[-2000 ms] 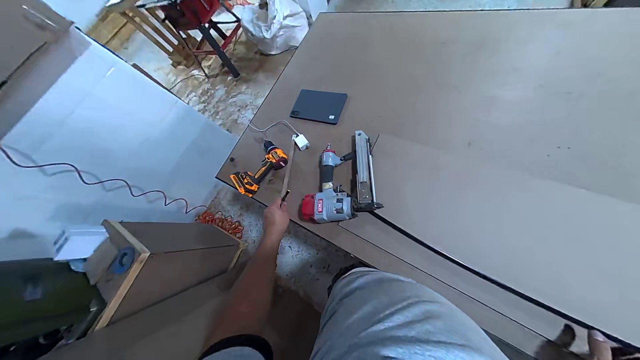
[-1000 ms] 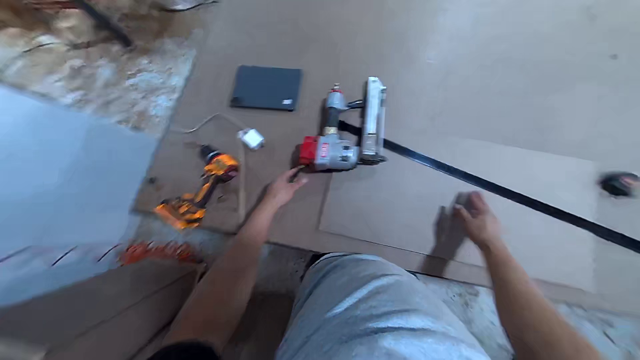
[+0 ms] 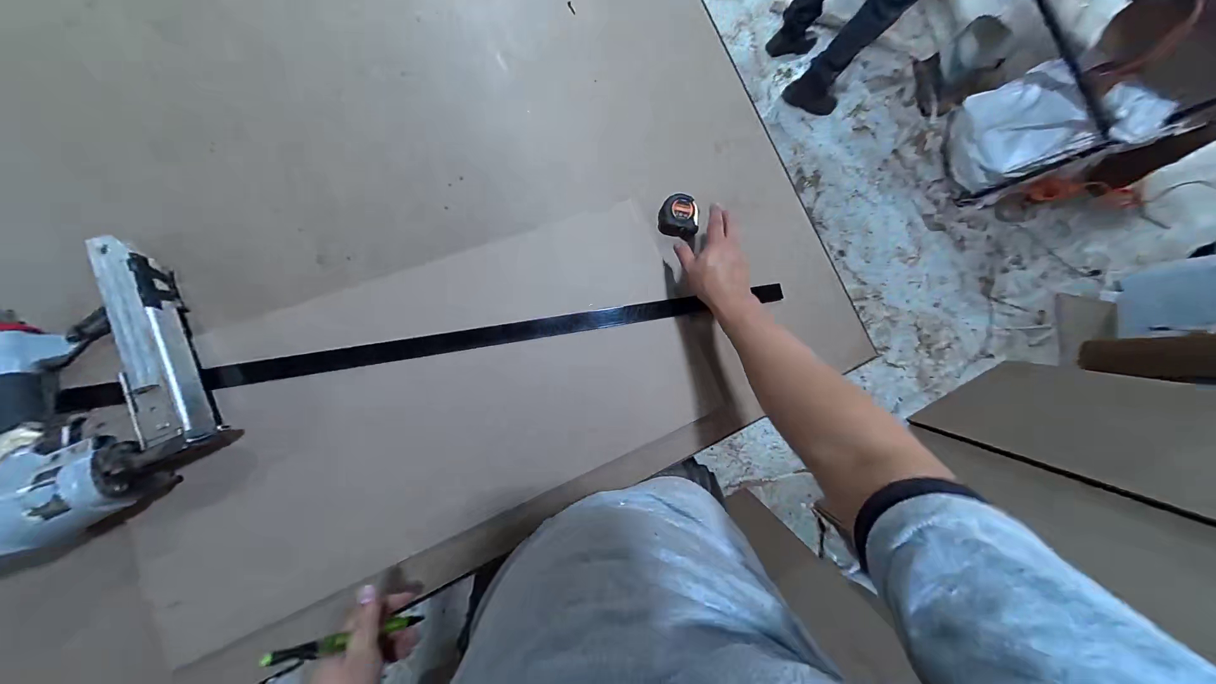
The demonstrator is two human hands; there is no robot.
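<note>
My right hand (image 3: 717,266) reaches over a black strip (image 3: 456,340), its fingers spread just beside a tape measure (image 3: 678,218). The strip runs across a smaller thin board (image 3: 427,427), which lies on a large brown sheet (image 3: 380,142). Low in the view, my left hand (image 3: 366,636) holds a green and black marker (image 3: 332,645) by the sheet's near edge. A pneumatic nailer (image 3: 161,351) lies at the left, over the strip's left part. Whether my right hand touches the tape measure is hard to tell.
Beyond the sheet's right edge, a person's legs (image 3: 841,52) stand on the stained floor (image 3: 893,275). A white sack (image 3: 1021,123) is at the upper right. More brown boards (image 3: 1073,437) lie at the lower right.
My right hand has moved right, to beside the tape measure. My left hand has left the nailer's side and now holds a marker. The view has swung right.
</note>
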